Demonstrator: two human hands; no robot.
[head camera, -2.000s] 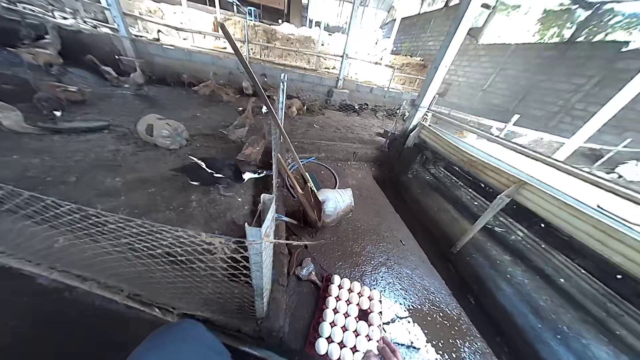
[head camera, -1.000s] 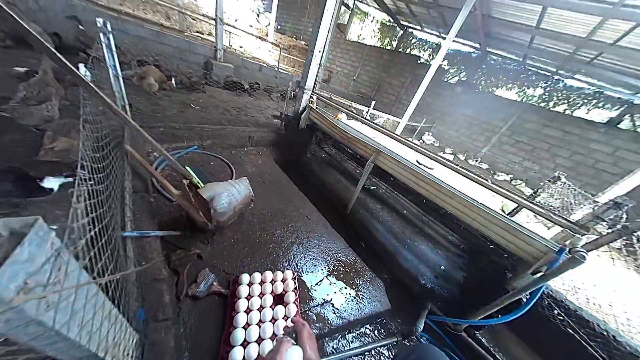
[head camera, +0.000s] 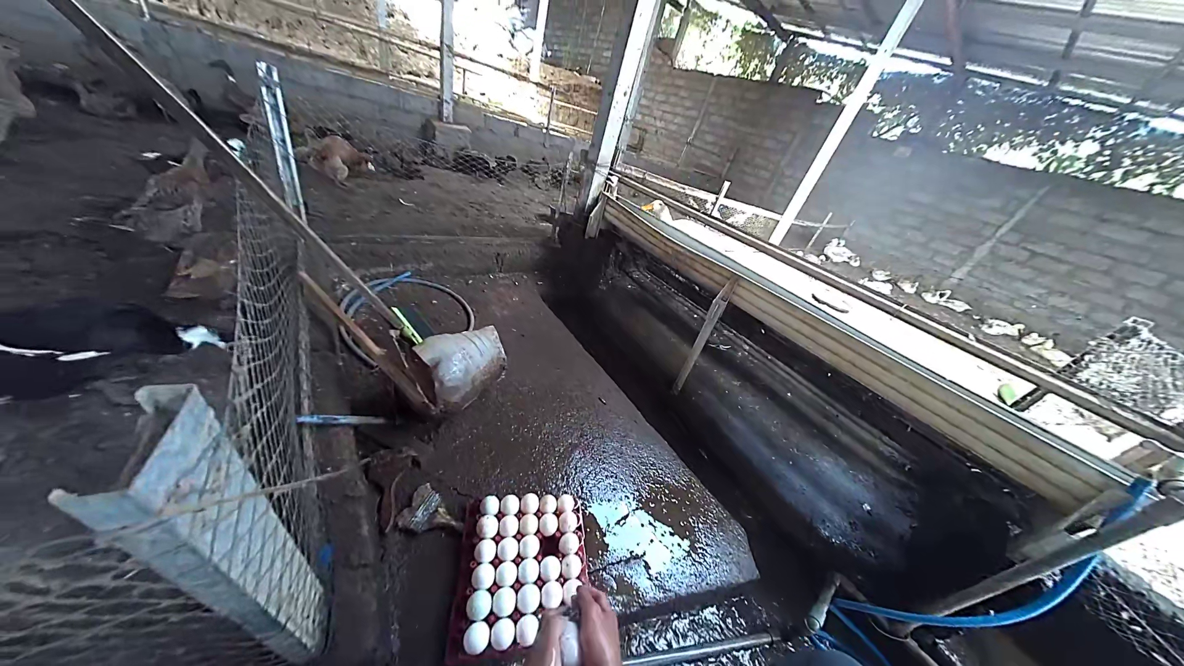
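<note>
A red egg tray (head camera: 460, 592) filled with rows of white eggs (head camera: 507, 548) rests low in the middle of the view, with one empty socket toward its upper right. At the tray's lower right corner are both my hands. My left hand (head camera: 548, 638) and my right hand (head camera: 598, 626) are close together, with a whitish egg (head camera: 569, 638) between their fingers. The lower parts of both hands are cut off by the frame's bottom edge.
Wire netting (head camera: 268, 342) and a grey metal trough (head camera: 213, 518) stand left. Beyond the tray lie a whitish sack (head camera: 462, 365) and a coiled hose (head camera: 453, 291). A dark channel runs right, beside a corrugated panel (head camera: 832, 342). Ducks (head camera: 333, 157) are behind the netting.
The view has swung right. One hand at the tray's edge showed two seconds ago; now both hands are there with an egg between them.
</note>
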